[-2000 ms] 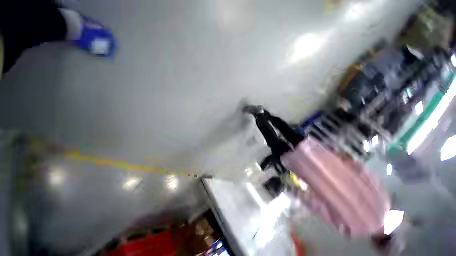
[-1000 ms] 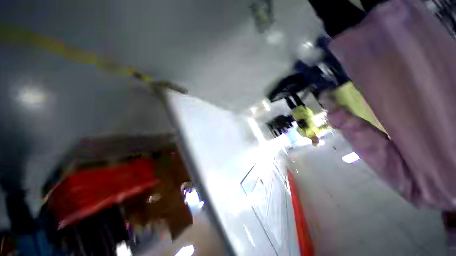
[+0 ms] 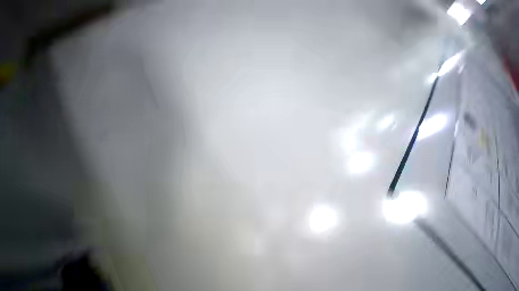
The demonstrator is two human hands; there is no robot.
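Note:
Neither my left hand nor my right hand shows in the head view. A pale, glossy panel wall lies nearest in front of me and fills most of the view. It is badly blurred and carries several bright light reflections. A thin dark seam runs slantwise down its right part. No held object can be seen.
Pale sheets or boards with thin dark lines stand along the right side. A dark grey area, too blurred to name, lies along the left. A black shape is at the lower left. A small red patch shows at the right rim.
The view has turned and come much closer to the pale wall, which now fills the picture. The person in pink and the red-covered items have left the view.

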